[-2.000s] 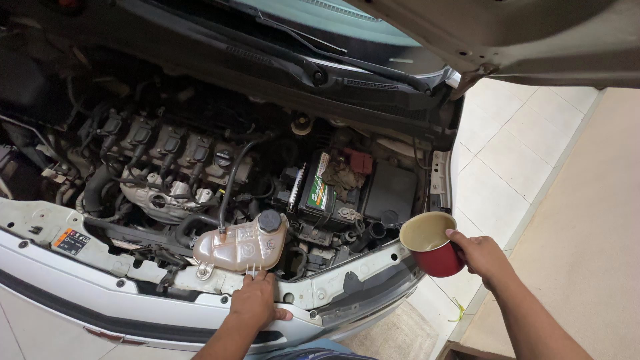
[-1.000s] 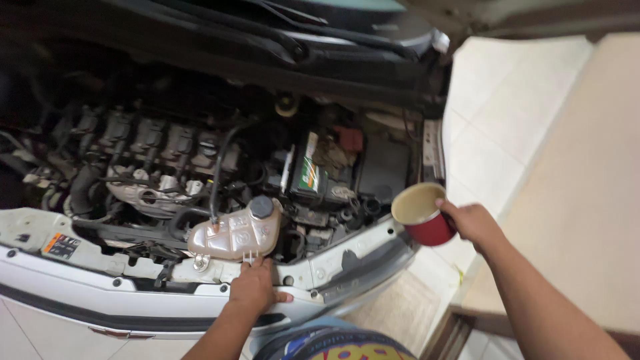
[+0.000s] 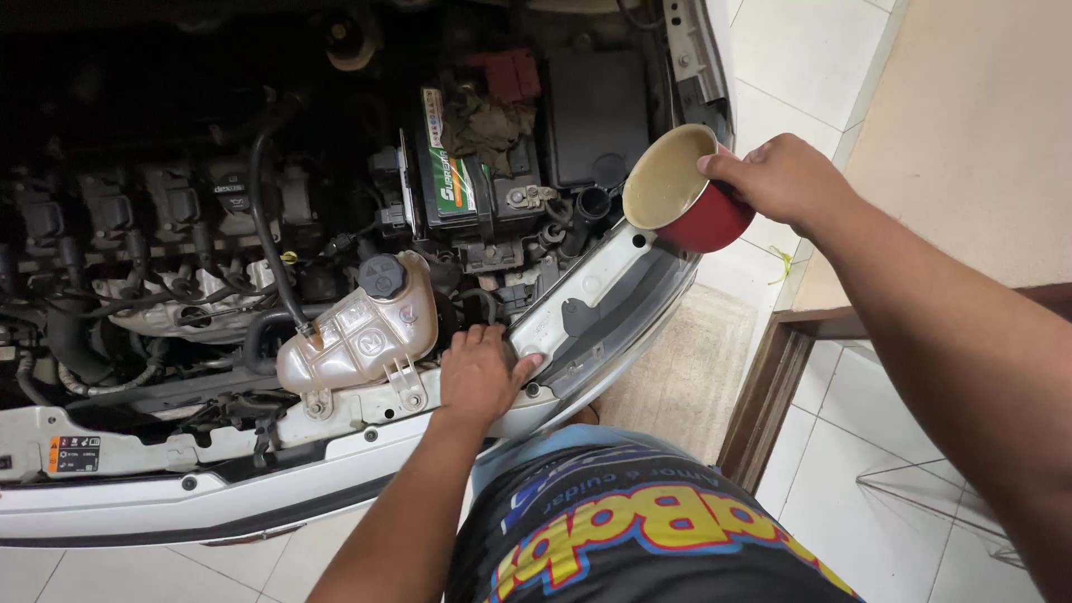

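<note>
My right hand (image 3: 775,180) grips a red enamel-like mug (image 3: 708,213) with a cream inside by its handle side, tilted toward the left, above the car's front corner near the headlight. Whether it holds liquid is hard to tell. My left hand (image 3: 481,368) rests with fingers spread on the white front body panel (image 3: 548,322), just right of the coolant expansion tank (image 3: 364,335). That translucent tank has its black cap (image 3: 383,276) on, and a black hose (image 3: 266,209) runs into it.
A car battery (image 3: 456,180) with a brown rag (image 3: 486,126) on top sits behind the tank, beside a black box (image 3: 596,117). An open-ended black filler neck (image 3: 592,203) stands near the mug. The engine (image 3: 167,209) lies left. A doorway frame (image 3: 758,402) is at the right.
My left hand has shifted right, from the front edge below the tank to the panel beside it. The mug remains in my right hand. The view has moved closer.
</note>
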